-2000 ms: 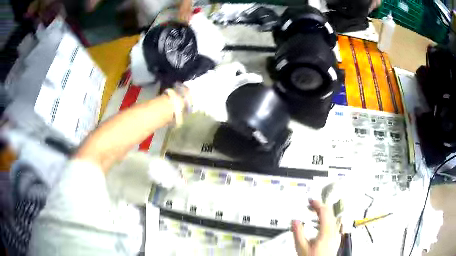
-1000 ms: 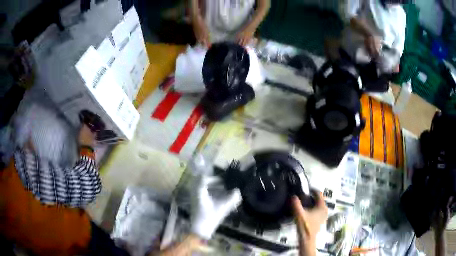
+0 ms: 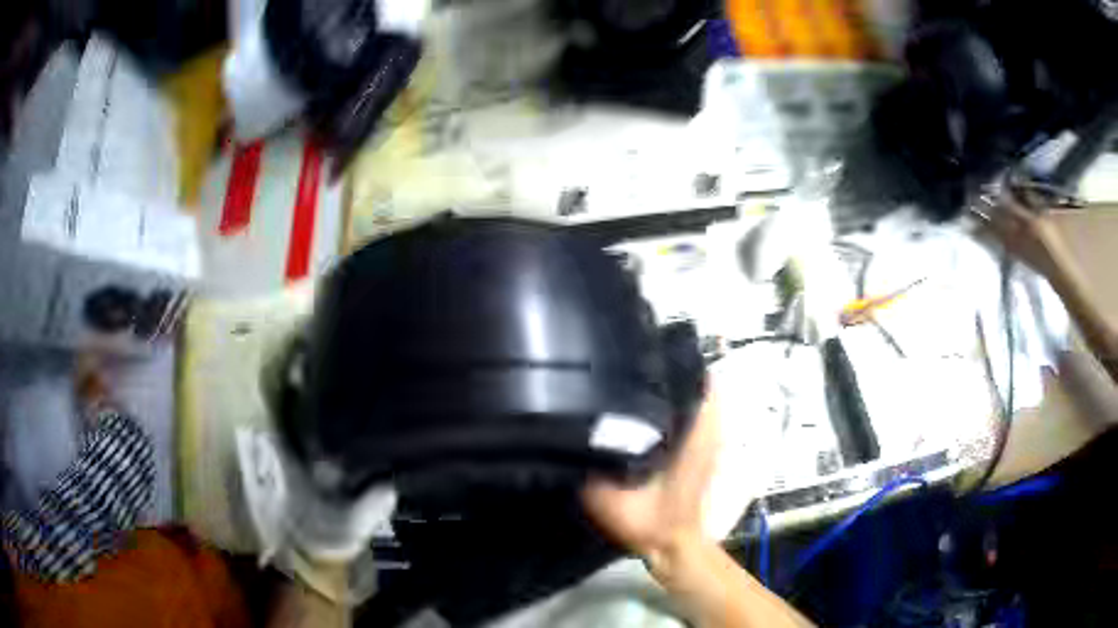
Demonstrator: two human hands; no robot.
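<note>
A black table fan (image 3: 478,331) is held up close in front of me, its smooth rounded housing facing me, with a white mark at the lower right of its rim. My left hand (image 3: 325,515), in a white glove, grips it at the lower left and is blurred. My bare right hand (image 3: 662,491) grips its lower right edge. The fan's lower part is dark and blurred, so its base is hard to make out. The fingers behind the fan are hidden.
Other black fans stand at the far left (image 3: 325,49) and far centre. White cartons (image 3: 104,172) are at the left beside a person in orange. An orange-handled tool (image 3: 873,304) and a dark bar (image 3: 848,399) lie right. Another person's arm (image 3: 1060,264) reaches in at right; blue crates are below.
The fan is now closer to me and turned so that its smooth shell shows instead of its round face. Both hands still hold it. The camera view has shifted.
</note>
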